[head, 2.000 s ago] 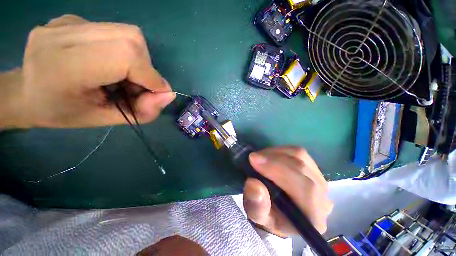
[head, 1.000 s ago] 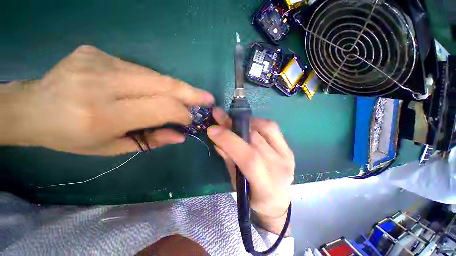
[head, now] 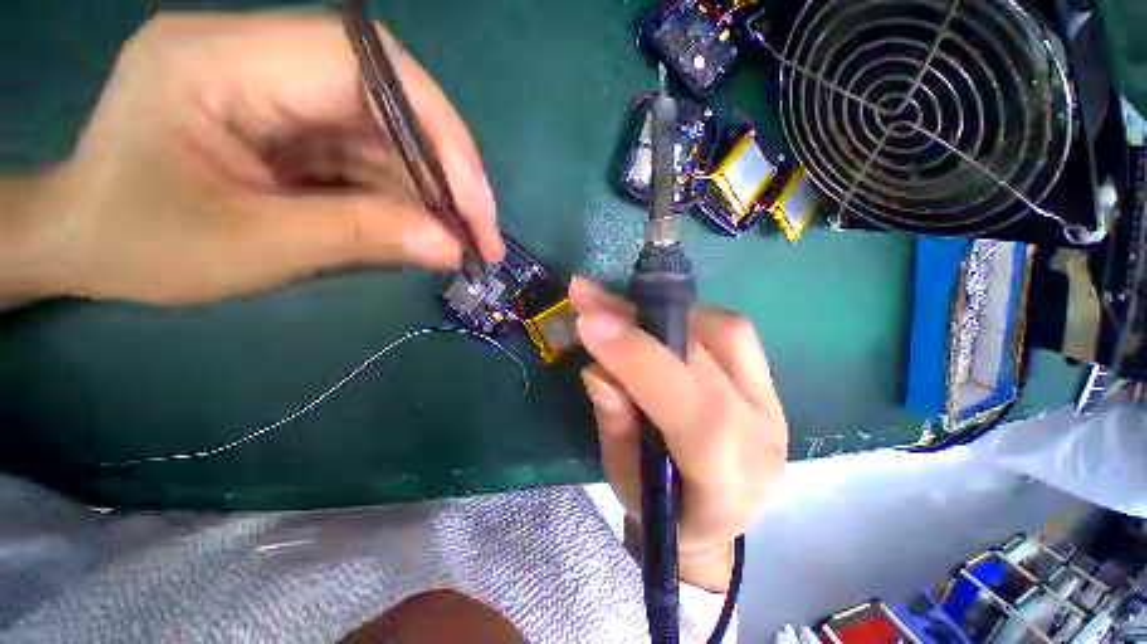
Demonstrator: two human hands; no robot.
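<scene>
My left hand (head: 277, 164) holds the black tweezers (head: 409, 138), their tips down at the circuit board (head: 476, 297) in its dark housing; the exact contact is hard to see. The pouch battery (head: 554, 331), with yellow tape edges, lies to the right of the board. My right hand (head: 692, 403) holds the soldering iron (head: 663, 289) upright in the picture, its metal tip pointing away from the board; its fingertips are close to the battery. Solder wire (head: 315, 400) lies loose in a curve on the green mat, below the board.
More boards (head: 696, 44) with yellow-edged batteries (head: 745, 174) lie at the upper right, behind the iron's tip. A fan with a round grille (head: 899, 113) stands beside them. The blue tray (head: 931, 327) is below the fan. Coloured bins (head: 868, 625) are at the lower right.
The left hand has moved up off the board, and the tweezers now point down at it. The right hand has shifted slightly right, uncovering the battery. The solder wire lies free of the hand.
</scene>
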